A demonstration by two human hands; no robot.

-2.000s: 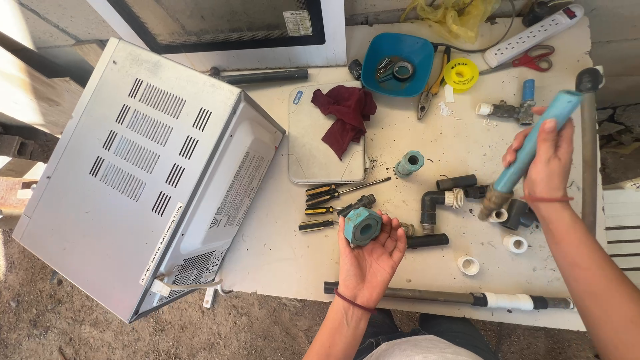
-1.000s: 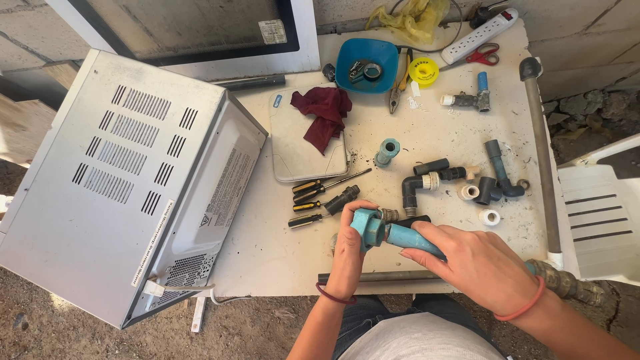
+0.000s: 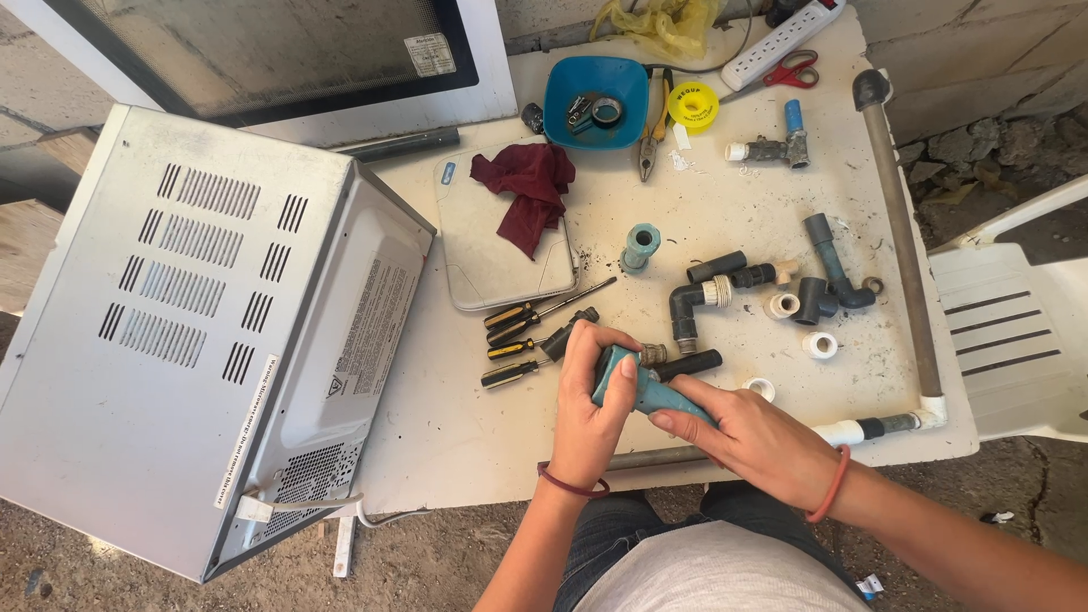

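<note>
My left hand (image 3: pixel 597 395) grips a blue-green plastic pipe fitting (image 3: pixel 609 374) near the table's front edge. My right hand (image 3: pixel 752 429) holds a blue-green pipe (image 3: pixel 667 401), whose end meets the fitting; how deep it sits is hidden by my fingers. Just beyond my hands lie a black pipe piece (image 3: pixel 690 365) and a black elbow (image 3: pixel 682 314) with a white threaded end. A second blue-green fitting (image 3: pixel 640 248) stands upright on the table. Several screwdrivers (image 3: pixel 512 371) with black and yellow handles lie left of my hands.
A microwave oven (image 3: pixel 170 340) stands at the left of the white table (image 3: pixel 425 459). A maroon cloth (image 3: pixel 529 191) lies on a flat pale case. Farther back are a blue bowl (image 3: pixel 557 127), pliers (image 3: pixel 648 153), yellow tape spool (image 3: pixel 694 107) and power strip (image 3: pixel 778 49). A long pipe (image 3: pixel 903 229) runs along the right.
From two seconds ago, the hands have come together, bringing the pipe, earlier raised at the right, to the fitting. Since one second ago they have stayed joined, with my right hand closer to my left.
</note>
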